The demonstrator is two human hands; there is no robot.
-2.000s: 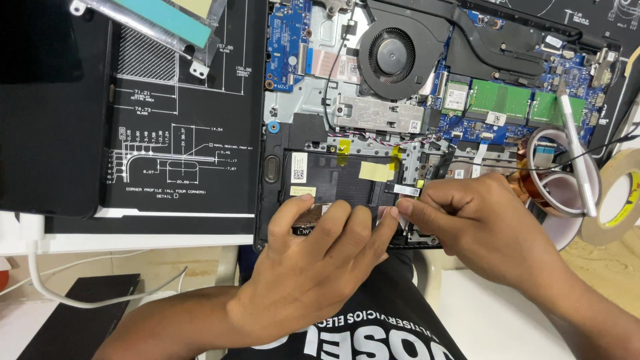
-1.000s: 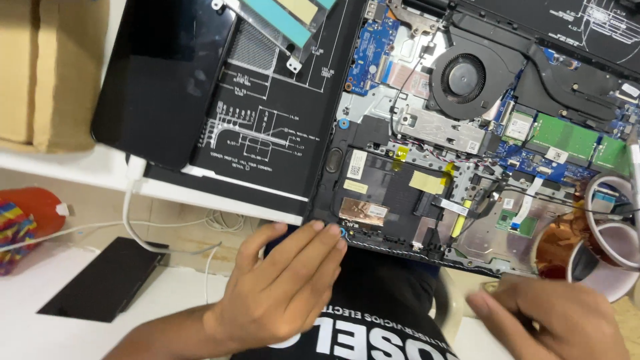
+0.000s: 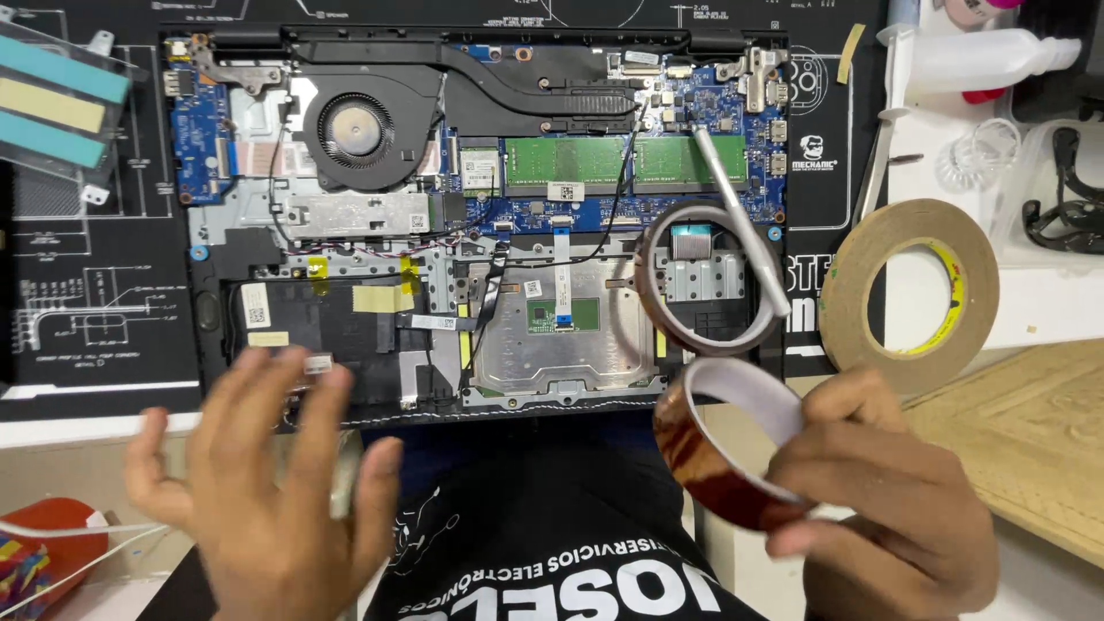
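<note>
My right hand (image 3: 880,483) grips a roll of amber polyimide tape (image 3: 733,466) in front of the laptop's near edge. A second amber roll (image 3: 651,293) lies over the right part of the opened laptop base (image 3: 302,336), and a slim silver pen-like tool (image 3: 742,224) rests across it. My left hand (image 3: 267,483), fingers spread and holding nothing, is over the near left corner of the base. Inside the base are a fan (image 3: 355,129), green memory modules (image 3: 565,162), a metal touchpad back (image 3: 517,354) and small yellow tape pieces (image 3: 384,299).
A wide roll of tan tape (image 3: 841,289) lies right of the laptop. Behind it are a clear plastic bottle (image 3: 983,65) and a clear container (image 3: 1069,172). A metal-edged part with blue and cream strips (image 3: 52,95) lies at the upper left, on the printed black mat (image 3: 95,259).
My right hand has taken hold of an amber tape roll that lay beside the laptop's right part. My left hand has lifted off the laptop's near edge, fingers spread. The view has shifted right.
</note>
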